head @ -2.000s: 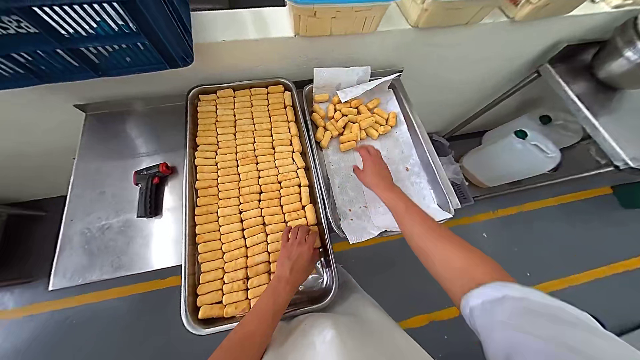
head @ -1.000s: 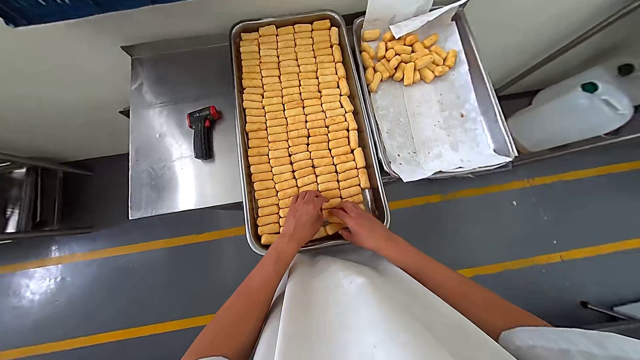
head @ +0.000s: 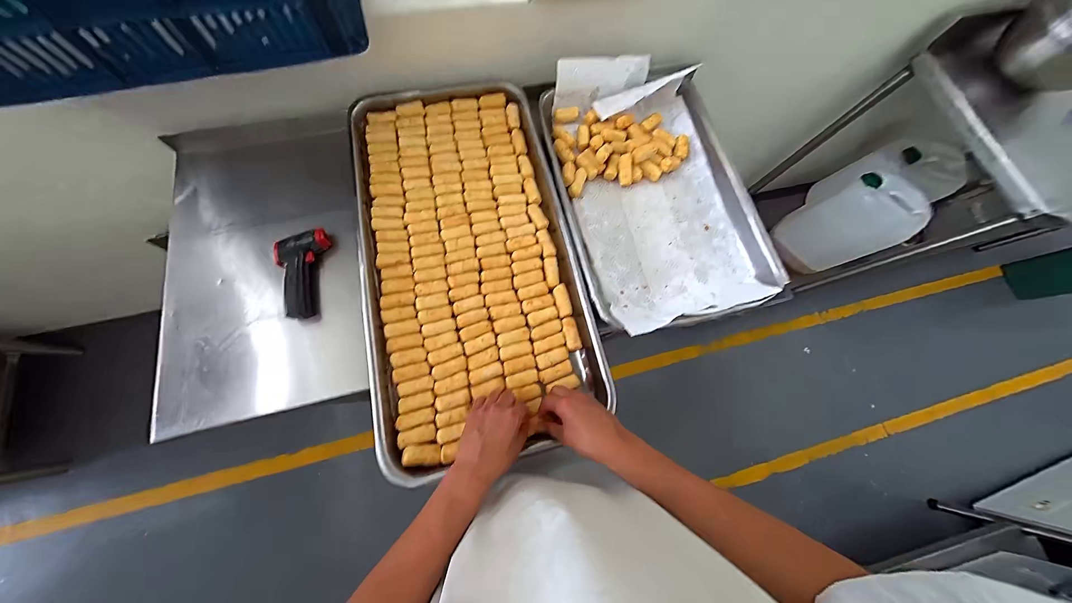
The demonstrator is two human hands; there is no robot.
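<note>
A long metal tray (head: 366, 276) holds tight rows of small golden fried rolls (head: 456, 234). At its near right corner, my left hand (head: 496, 425) rests over the rolls with fingers bent down. My right hand (head: 578, 419) is just to its right, fingertips lowered among the last rolls; whether either hand grips one is hidden by the fingers. Bare tray metal shows beside the lower right rolls. To the right, a second metal tray (head: 748, 226) lined with white paper (head: 662, 251) has a loose pile of the same rolls (head: 624, 146) at its far end.
A black and red infrared thermometer gun (head: 299, 272) lies on the steel table (head: 226, 318) at left. A blue plastic crate (head: 176, 38) is at the upper left. Plastic jugs (head: 858, 219) with green caps lie on a low shelf at right. Yellow lines (head: 762, 332) cross the grey floor.
My right hand has moved from the paper-lined tray, near the loose pile, to the near end of the full tray beside my left hand. The view has shifted.
</note>
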